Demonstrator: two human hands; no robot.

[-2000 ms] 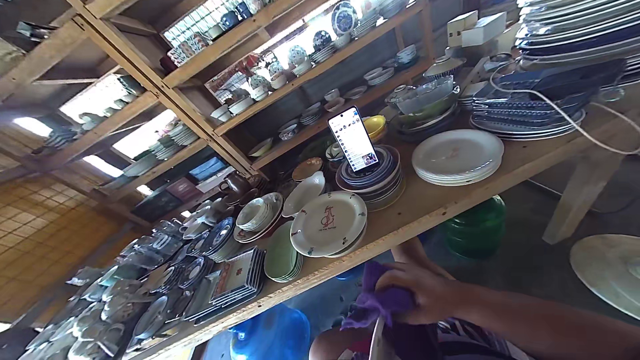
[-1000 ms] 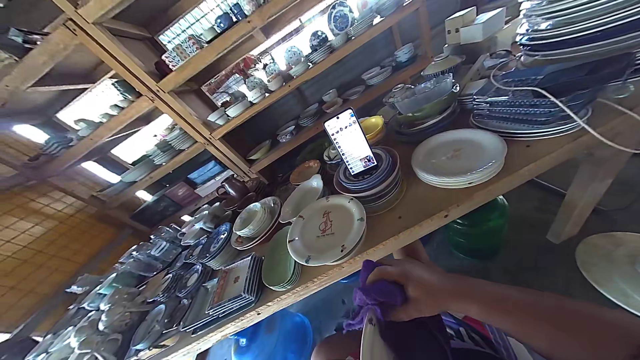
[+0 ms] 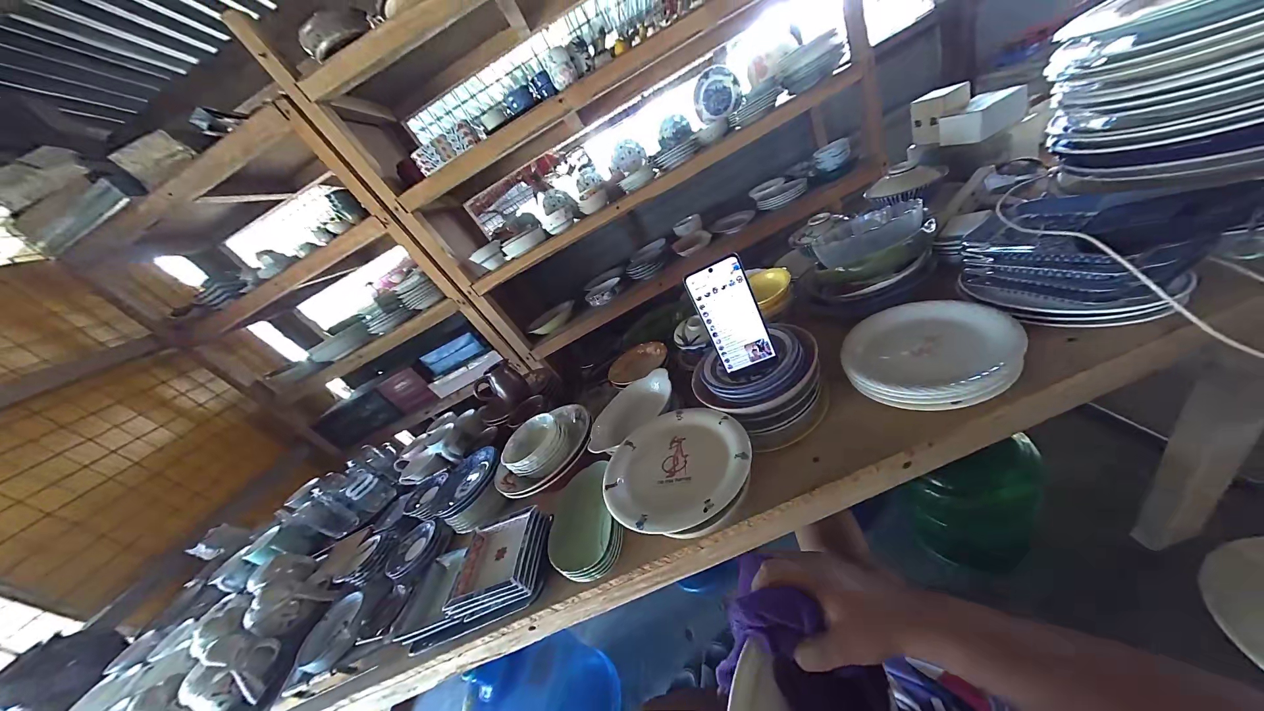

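Note:
At the lower right, my right hand (image 3: 839, 612) grips a bunched purple cloth (image 3: 775, 622), pressed over the edge of a pale plate or dish (image 3: 755, 681) that is mostly cut off by the bottom of the view. My left hand cannot be made out. Above the hand, on the wooden table, an off-white plate with a red figure (image 3: 677, 472) lies on a similar plate. Behind it a lit smartphone (image 3: 731, 314) leans upright on a stack of blue-rimmed plates (image 3: 765, 395). White oval plates (image 3: 933, 355) are stacked to the right.
The table edge (image 3: 820, 504) runs between my hand and the dishes. Green oblong dishes (image 3: 585, 523), square plates (image 3: 499, 558) and many bowls crowd the left. Tall plates (image 3: 1155, 89) stand right, near a white cable (image 3: 1116, 259). Below are a blue plastic container (image 3: 553, 676) and a green one (image 3: 973, 504).
My right hand stays closed on the purple cloth at the plate's edge, and the cloth has shifted slightly. The dishes and phone on the table have not plainly moved.

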